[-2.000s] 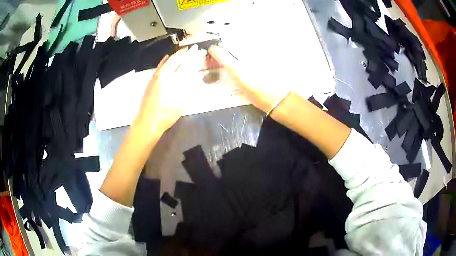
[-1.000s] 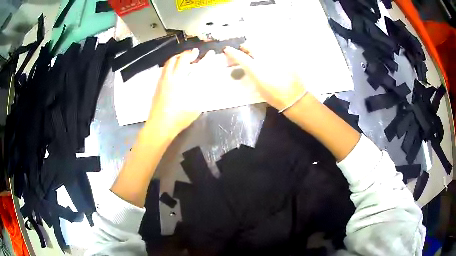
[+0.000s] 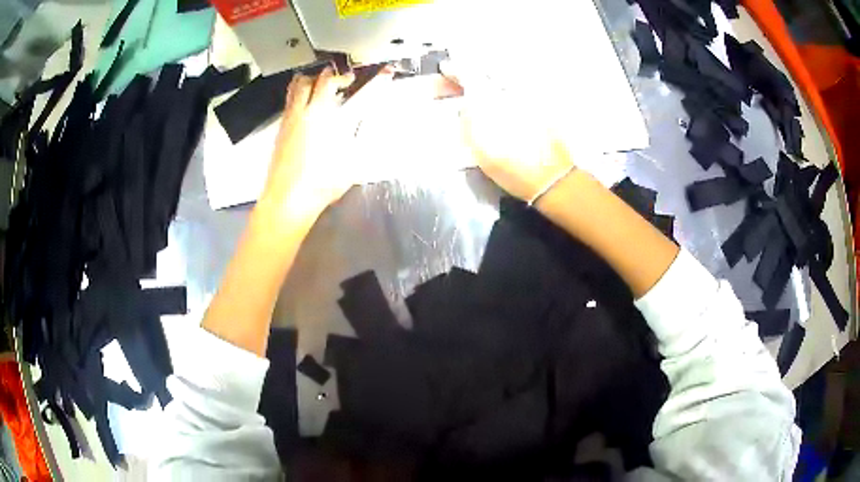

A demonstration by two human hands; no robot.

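My left hand (image 3: 316, 141) is at the top centre on the white machine bed (image 3: 401, 151). Its fingertips hold a black strip (image 3: 259, 102) that runs out to the left across the bed. My right hand (image 3: 514, 127) is right of the presser foot area, its fingers bent and washed out by glare. A small dark grey piece (image 3: 431, 62) lies at its fingertips; whether they grip it is unclear. The machine head (image 3: 363, 30) stands above the hands. The needle cannot be made out.
A large heap of black strips (image 3: 471, 348) lies below the bed. A dense bundle of long black strips (image 3: 104, 198) hangs at the left. Short black pieces (image 3: 778, 216) are piled at the right. Teal cloth (image 3: 165, 42) lies at top left. Orange material (image 3: 802, 56) is beyond the right edge.
Both hands have moved slightly up, the left also leftward. The black band that lay across between the fingertips now shows as separate dark parts with a bright gap. The white bed sits slightly further left and up.
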